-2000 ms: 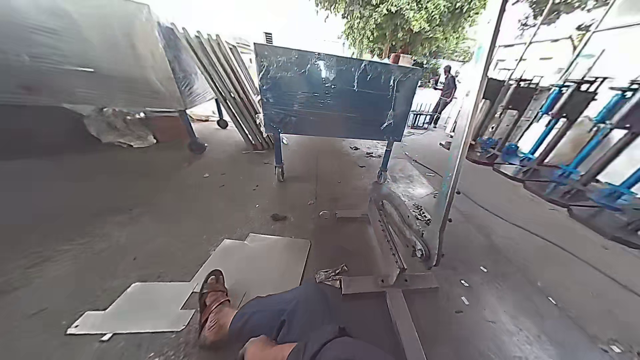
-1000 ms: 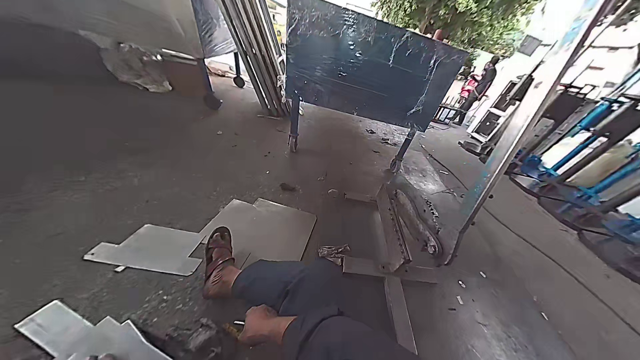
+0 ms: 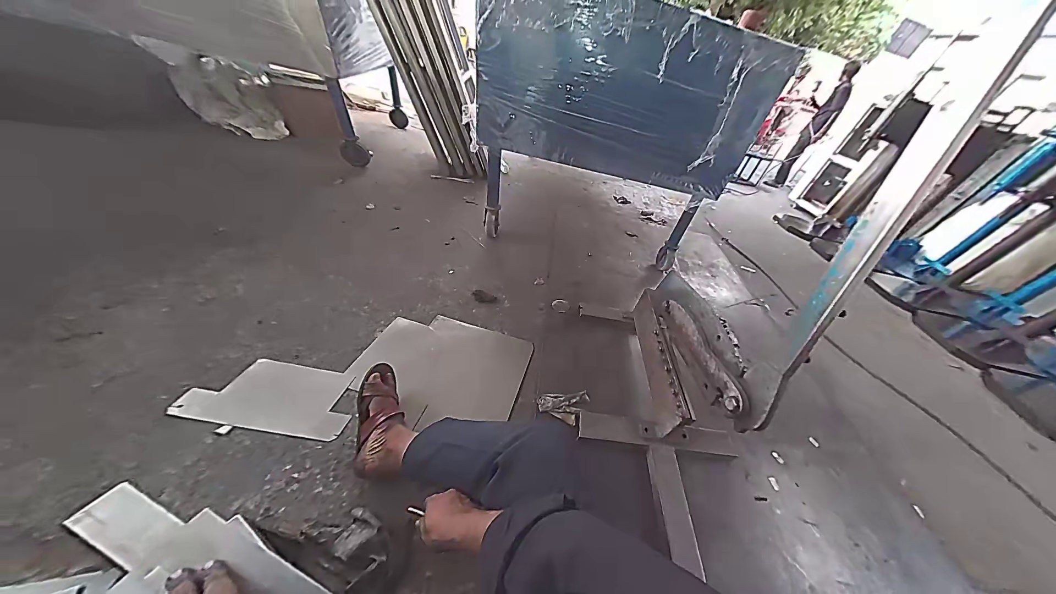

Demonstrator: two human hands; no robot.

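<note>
My right hand is closed around a thin short stick-like thing, just below my sandalled foot. At the lower left edge, what look like fingertips of my left hand rest on cut sheet-metal pieces; the rest is out of frame, and I cannot tell whether they grip. A stepped flat sheet and a larger sheet lie by the foot, which rests at the larger one's edge. Right of my leg stands a floor-mounted hand lever shear with a long upright metal lever.
A blue plastic-wrapped panel on castor legs stands ahead. Long metal strips lean beside it. Blue and black metal frames line the right side. A person stands far back. A cable crosses the floor.
The view has tilted down and shifted left, bringing the lower-left sheet pieces into sight. More of my right hand shows, with the thin thing now visible in it.
</note>
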